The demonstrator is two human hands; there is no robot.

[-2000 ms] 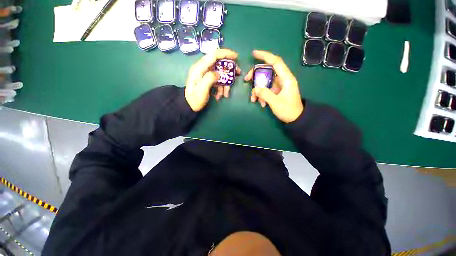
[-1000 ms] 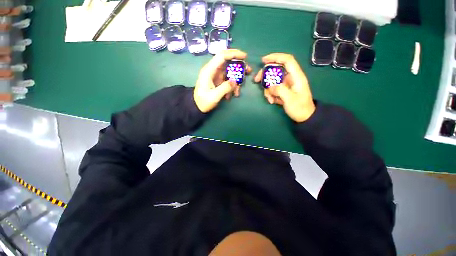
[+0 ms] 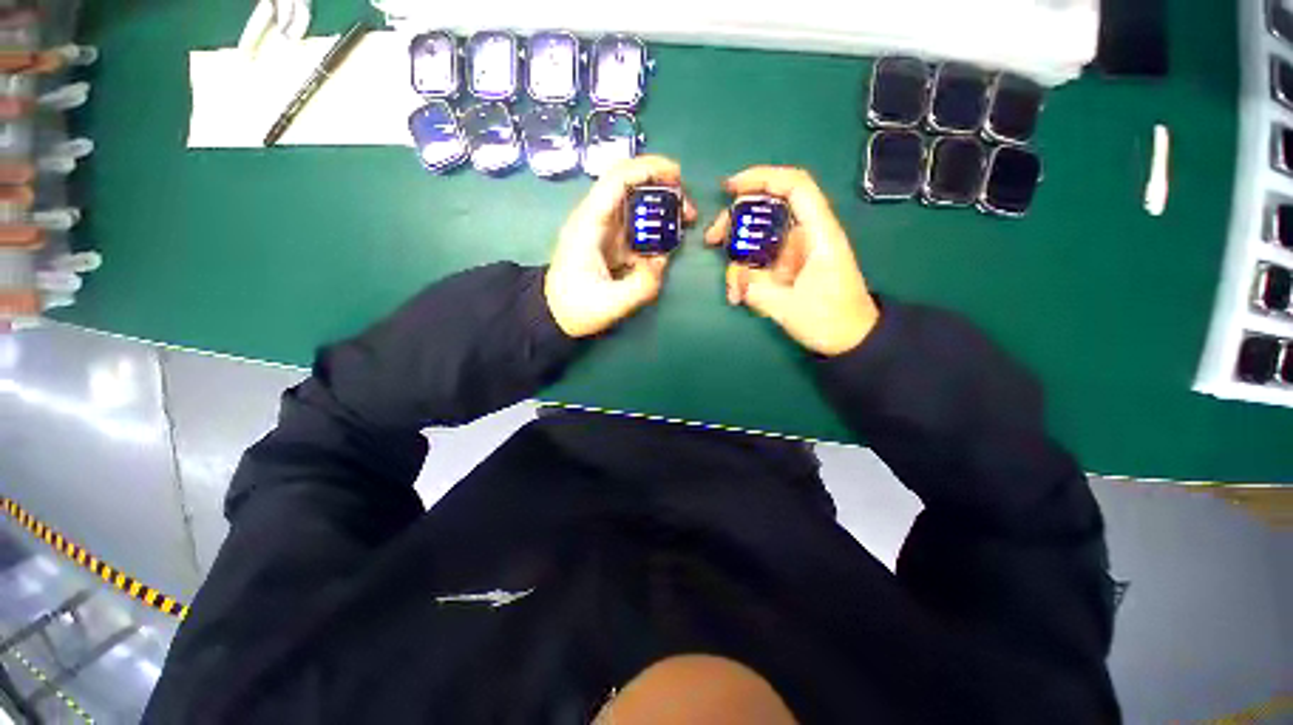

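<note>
My left hand (image 3: pixel 596 269) holds a strapless watch unit (image 3: pixel 654 223) by its edges, screen up. My right hand (image 3: pixel 818 269) holds a second watch unit (image 3: pixel 757 231) the same way, a little to the right. Both screens are lit with rows of small blue-white icons on black. The two units are apart, above the green mat. Both thumbs are off the screens, near the lower edges. The fingers under the units are partly hidden.
Lit watch units (image 3: pixel 552 68) lie in two rows at back left, dark units (image 3: pixel 954 99) in two rows at back right. A pen (image 3: pixel 315 85) lies on paper (image 3: pixel 227 99). A white stick (image 3: pixel 1159 170), a filled tray (image 3: pixel 1231 305) at far right, a white tray (image 3: pixel 851 36) at the far edge.
The held screens have changed from colourful round-icon pictures to rows of blue-white icons on black. Both thumbs have moved off the screens. Both units are still held.
</note>
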